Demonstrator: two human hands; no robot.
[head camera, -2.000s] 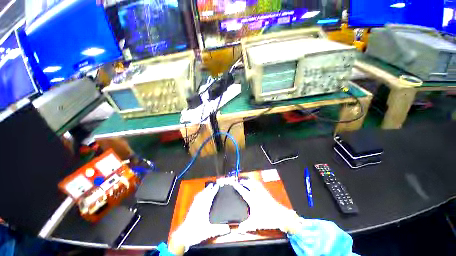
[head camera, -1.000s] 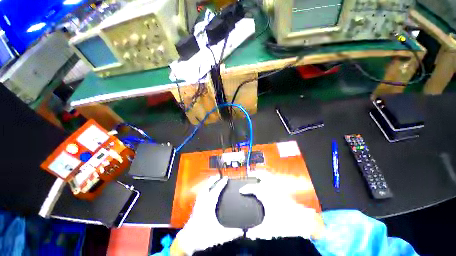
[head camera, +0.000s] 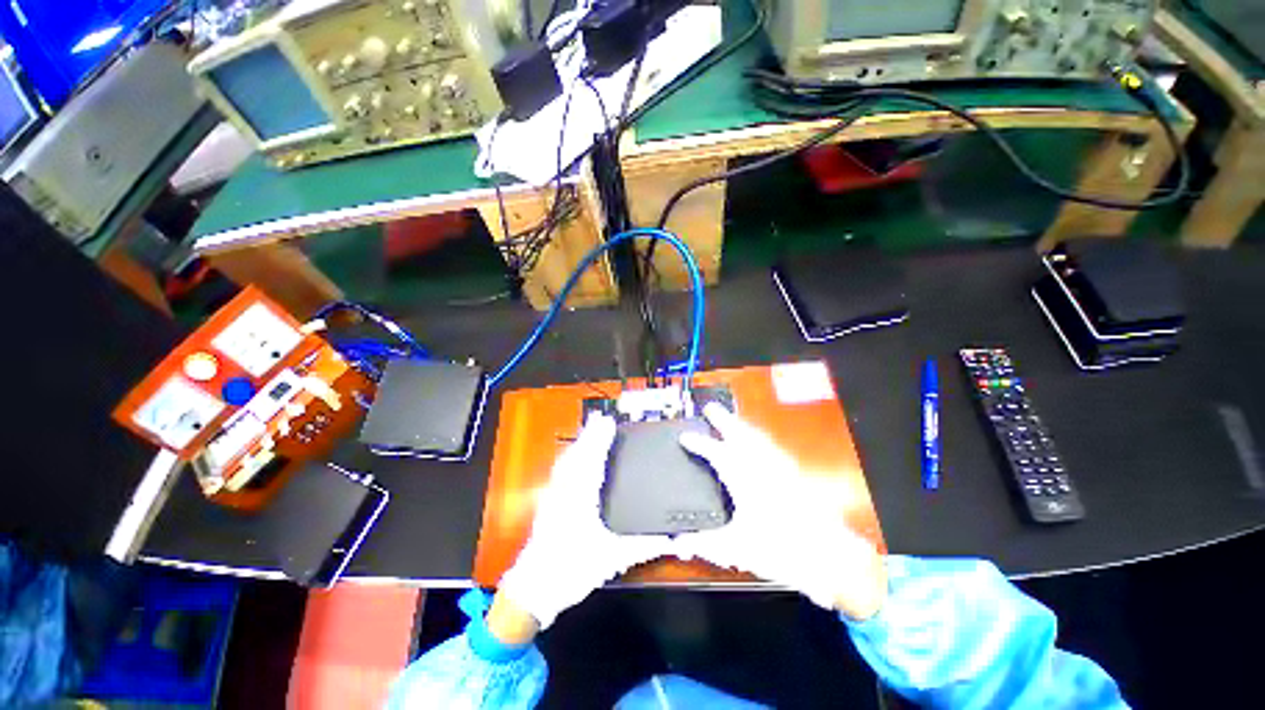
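A dark square set-top box (head camera: 666, 479) lies over the orange-red board of the test fixture (head camera: 520, 472), its far edge close to the connector block (head camera: 652, 404). I cannot tell whether the plugs are in it. My left hand (head camera: 572, 534), in a white glove, holds the box's left side and near corner. My right hand (head camera: 777, 513), also gloved, holds its right side, with the thumb on the top. A blue network cable (head camera: 597, 247) arches to the connector block.
Right of the board are a blue pen (head camera: 931, 423), a remote control (head camera: 1020, 433) and stacked boxes (head camera: 1110, 308). One box (head camera: 839, 294) lies behind. Two boxes (head camera: 423, 408) and the orange test box (head camera: 243, 395) are at left. Oscilloscopes (head camera: 347, 83) stand on the rear shelf.
The box and both hands have moved forward, away from me, up to the connector block. The view first tilted down from the monitors to the bench.
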